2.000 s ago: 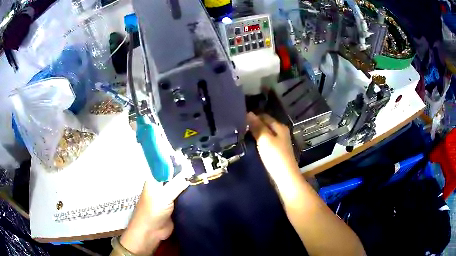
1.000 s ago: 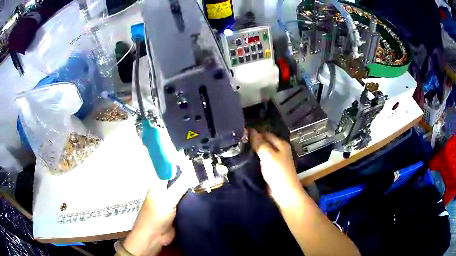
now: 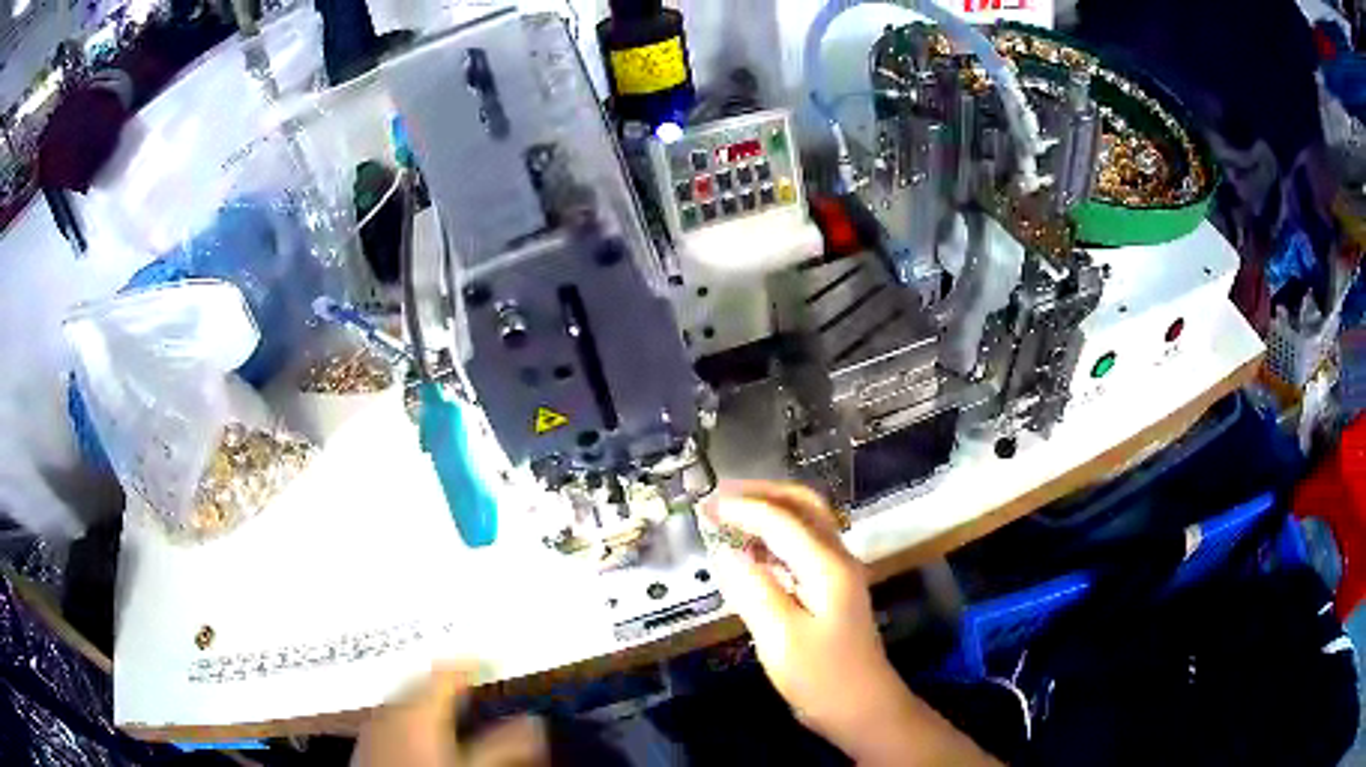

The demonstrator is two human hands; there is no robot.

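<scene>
The grey button-sewing machine head (image 3: 554, 352), with a yellow warning triangle, stands at centre. Its small metal clamp parts (image 3: 607, 517) are under it, and a metal plate (image 3: 667, 617) shows bare in the white table. My right hand (image 3: 794, 599) is just right of the clamp, fingers bent together; something small and shiny may be at the fingertips, too unclear to tell. My left hand (image 3: 450, 727) is blurred and cut off by the bottom edge. The silver feed arm (image 3: 824, 427) reaches from the feeder towards the head.
A turquoise-handled tool (image 3: 457, 465) is left of the head, with a clear bag of buttons (image 3: 240, 480) beyond. At right are the green-rimmed feeder bowl (image 3: 1146, 222), a green button (image 3: 1104, 366) and a red button (image 3: 1176, 330). A blue basket (image 3: 1034, 622) holds dark cloth below.
The dark cloth has left the space under the head. My left hand has dropped to the bottom edge. My right hand has moved down towards the clamp. The feed arm has moved left.
</scene>
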